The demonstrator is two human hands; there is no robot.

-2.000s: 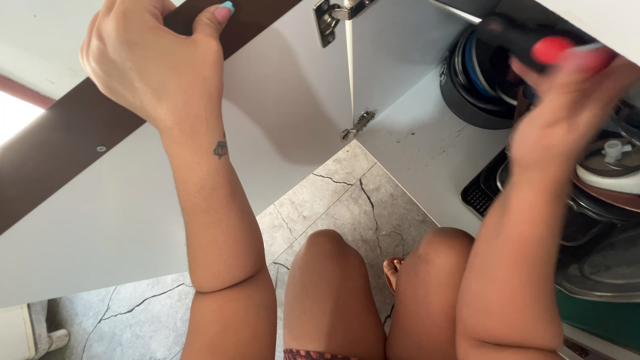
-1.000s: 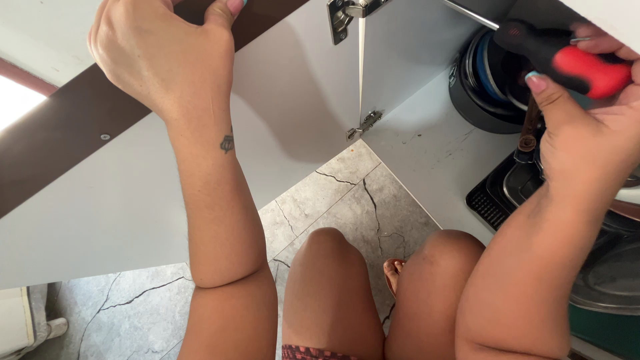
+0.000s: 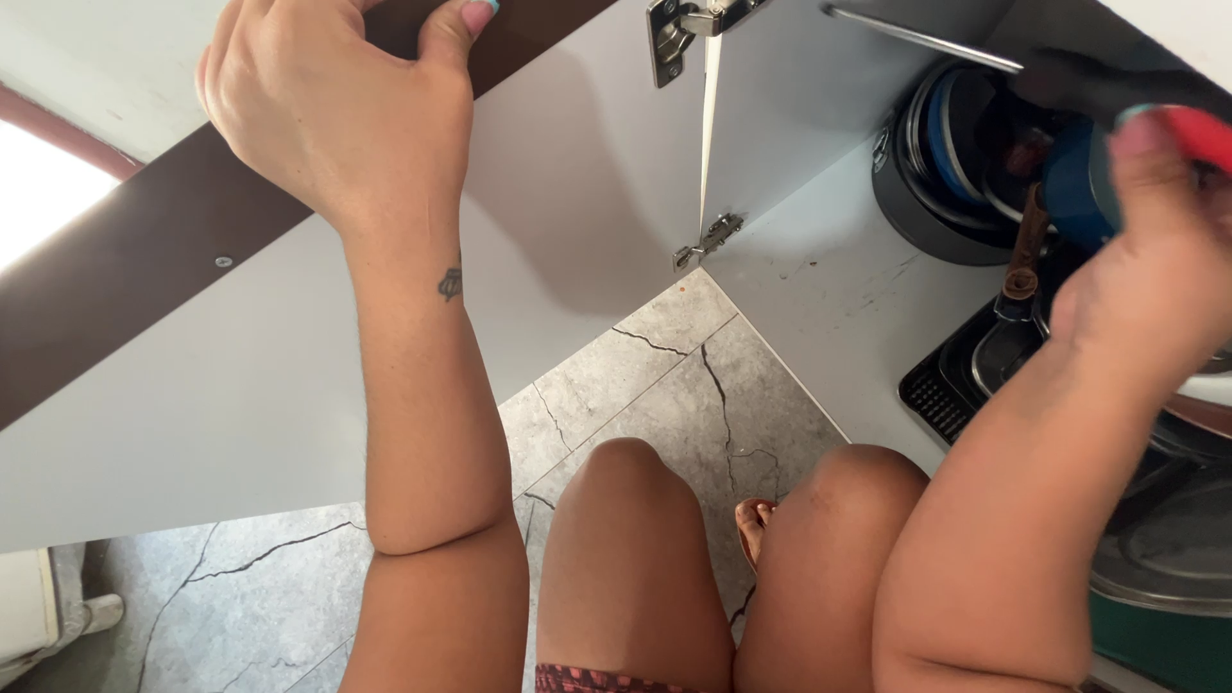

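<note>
My left hand (image 3: 346, 106) grips the dark brown edge strip (image 3: 144, 289) along the top of the open cabinet door (image 3: 241, 414), its thumb bent over it. At the right, my right hand (image 3: 1160, 202) holds a screwdriver (image 3: 929, 40) by its red and black handle; the hand is blurred. The metal shaft points up and left, its tip near the cabinet's inner side wall. An upper metal hinge (image 3: 679, 29) and a lower hinge (image 3: 707, 243) join the door to the cabinet. The screwdriver's tip does not touch either hinge.
Stacked dark pans (image 3: 934, 192), a black perforated tray (image 3: 943, 385) and other cookware stand on the grey cabinet floor (image 3: 818, 298) at the right. My knees are over the cracked-pattern floor tiles (image 3: 664, 404). A white object (image 3: 29, 606) stands at the lower left.
My right hand still has the screwdriver, now with its handle turned and blurred by motion. My left hand stays on the door's edge.
</note>
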